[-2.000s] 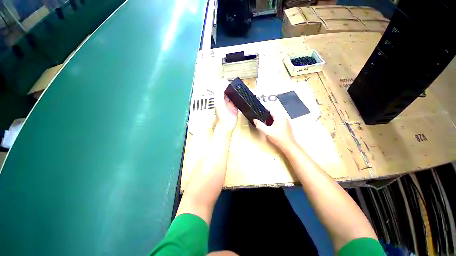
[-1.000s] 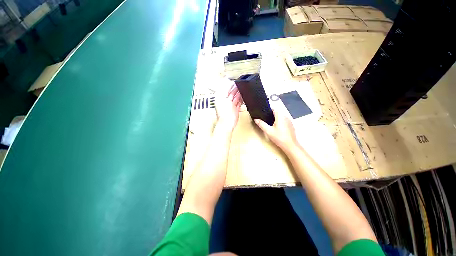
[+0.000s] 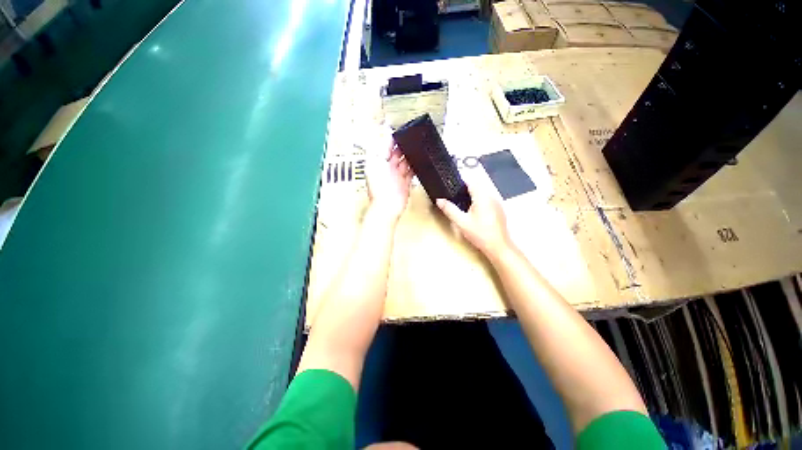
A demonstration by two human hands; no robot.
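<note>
A black housing with a vented face is held up over the bench, slanting from upper left to lower right. My right hand grips its lower right end. My left hand is at its upper left side, fingers against or behind it; part of the fingers is hidden. A dark flat sheet lies on the cardboard right of the housing, with a thin ring beside its left edge.
A green conveyor belt runs along the left. At the bench's back stand a pale tray of small black pieces and a pale box with black pieces. A tall stack of black housings stands at right. Cartons lie beyond.
The housing has been turned, so its vented face shows again and its open end no longer does. My left fingers have closed in towards it. The whole view has shifted slightly.
</note>
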